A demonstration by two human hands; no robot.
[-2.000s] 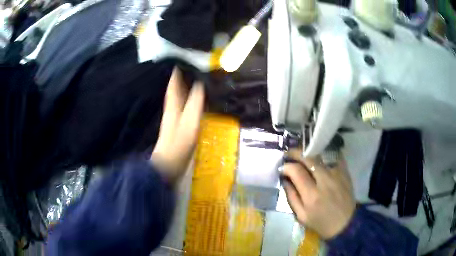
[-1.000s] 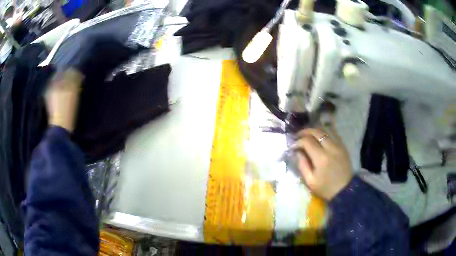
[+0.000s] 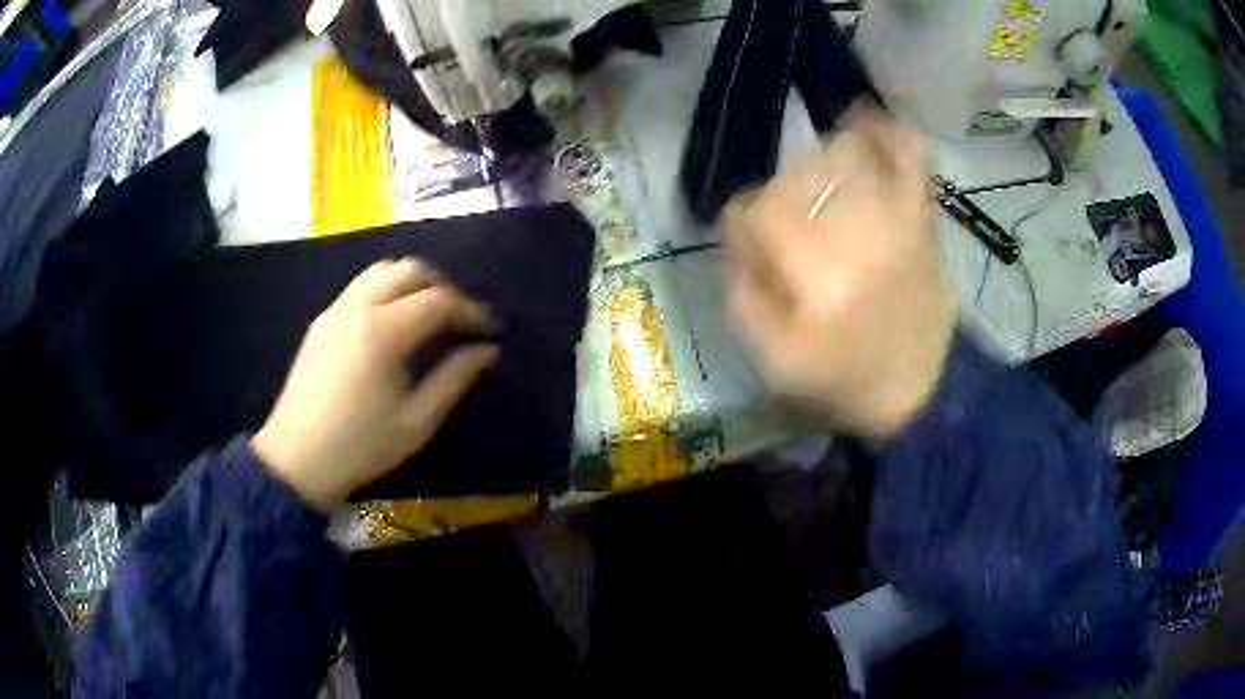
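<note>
A black garment panel [image 3: 533,287] lies flat on the machine table in front of the needle area, running off to the left. My left hand [image 3: 382,376] rests on top of it, thumb and fingers apart, not pinching the cloth. Black strips with pale stitch lines [image 3: 741,109] lie right of the machine head. My right hand [image 3: 840,280] is blurred, at the lower end of the right strip. Whether its curled fingers hold the strip is unclear. The white sewing machine head [image 3: 458,55] is at the top; its needle is not clearly visible.
Dark snips [image 3: 976,219] lie right of my right hand, near loose thread. Yellow tape [image 3: 351,150] crosses the white table. Dark cloth [image 3: 96,273] is heaped at the left. A blue surface [image 3: 1208,410] curves along the right. The table's front edge runs below the panel.
The view has shifted right. The black panel now lies before the needle area, with my left hand on it. My right hand has left the needle area and is at the strips.
</note>
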